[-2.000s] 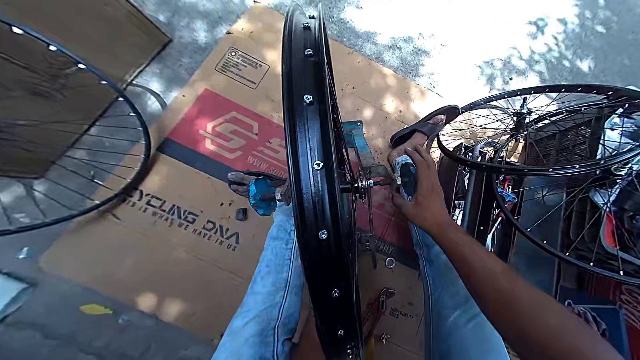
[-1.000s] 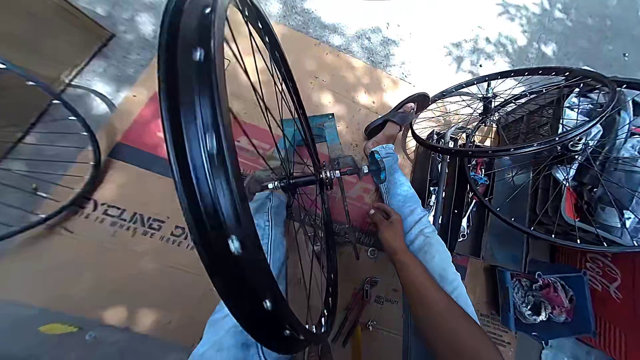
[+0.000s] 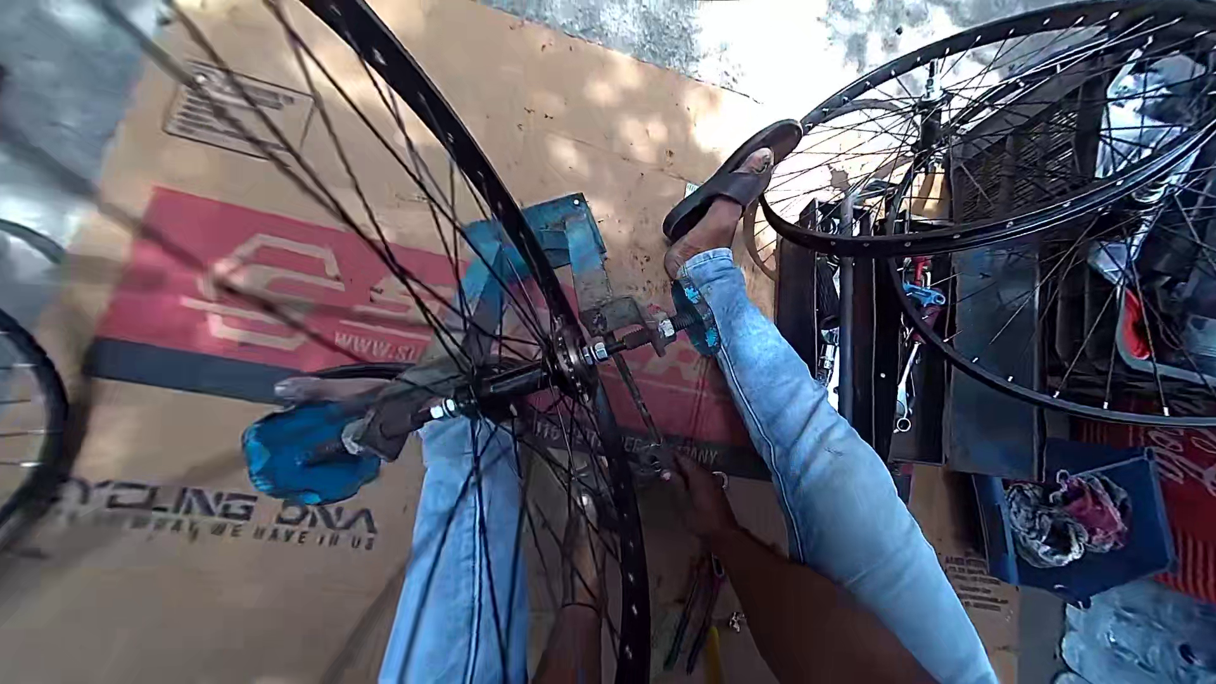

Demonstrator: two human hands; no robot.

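A spoked bicycle wheel with a black rim point(image 3: 494, 195) stands upright between my legs, its hub point(image 3: 518, 382) across a blue, worn metal truing stand point(image 3: 570, 233). The stand has a round blue knob point(image 3: 309, 451) on the left and another point(image 3: 696, 316) on the right. My right hand point(image 3: 701, 494) is low at the stand, right of the rim, its fingers at a dark metal part; whether it grips that part I cannot tell. My left hand point(image 3: 581, 518) is seen through the spokes, low behind the wheel, mostly hidden.
Printed cardboard point(image 3: 190, 589) covers the ground. More spoked wheels point(image 3: 855, 242) lie at the right over trays with wrenches point(image 3: 907, 380). A blue bin point(image 3: 1135, 546) holds rags. Pliers point(image 3: 698, 608) lie near my right forearm. Another wheel's rim point(image 3: 47, 418) is at the left edge.
My right hand has left the right knob, where it was two seconds ago, and is lower at the stand. The wheel shows more from its side. The view has shifted closer.
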